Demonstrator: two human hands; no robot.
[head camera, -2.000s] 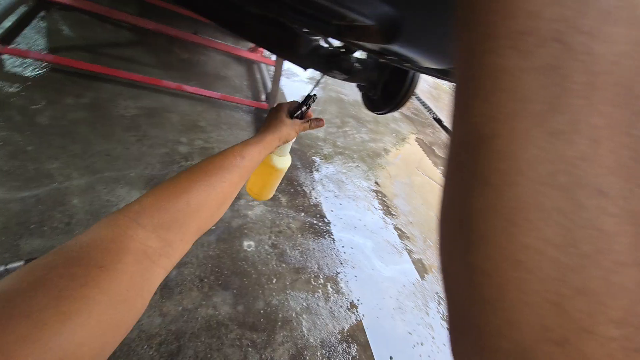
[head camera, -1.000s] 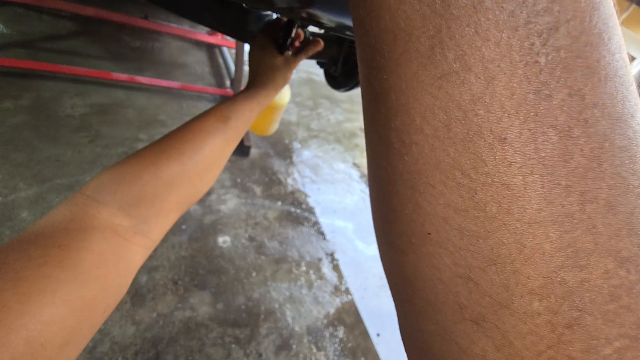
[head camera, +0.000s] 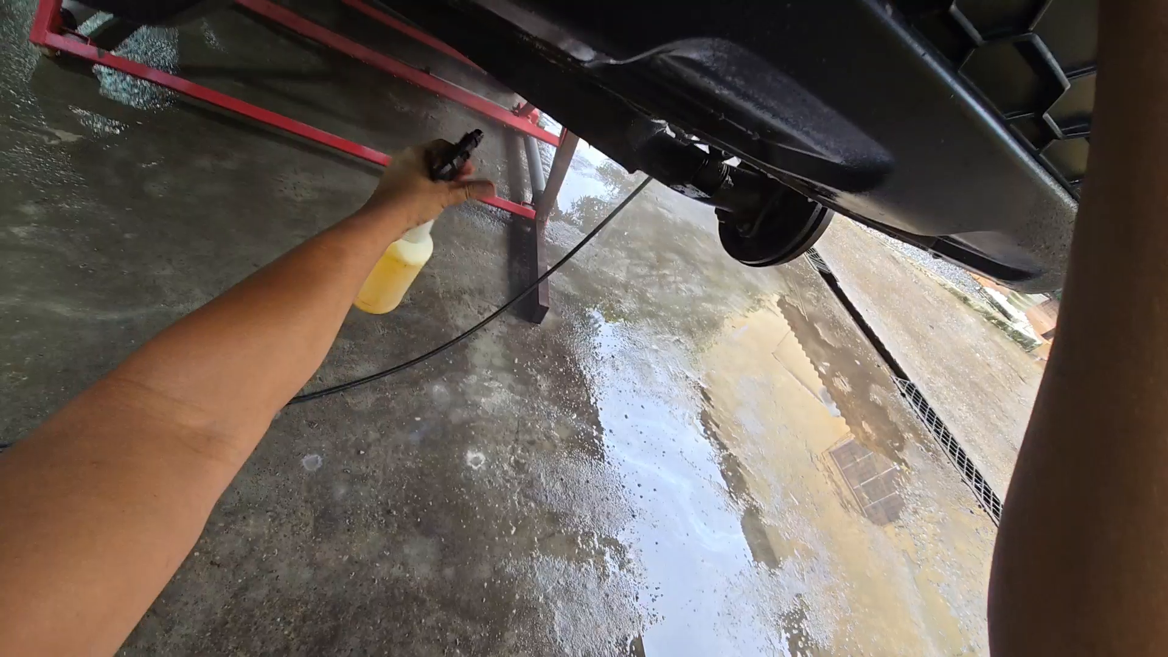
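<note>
My left hand (head camera: 429, 187) is closed around the neck of a spray bottle (head camera: 394, 274) with yellow liquid, reaching in from the lower left. The bottle's black trigger head (head camera: 456, 155) sticks out above the fingers, its nozzle pointing up and right. To the right of the hand is the black underside of a vehicle (head camera: 776, 119), with a dark disc-shaped part (head camera: 771, 224) below it. My right arm runs up along the right edge; its hand is out of view.
Red metal frame bars (head camera: 274, 119) stand behind the left hand, with a dark leg at their right end. A black hose or cable (head camera: 465, 333) curves across the wet concrete floor (head camera: 383, 520). A drain grate (head camera: 949, 438) crosses the floor at the right.
One second ago my left hand was close against the vehicle's underside; now it is away from it, to the left, still holding the bottle. The view has shifted, and my right arm covers less of it.
</note>
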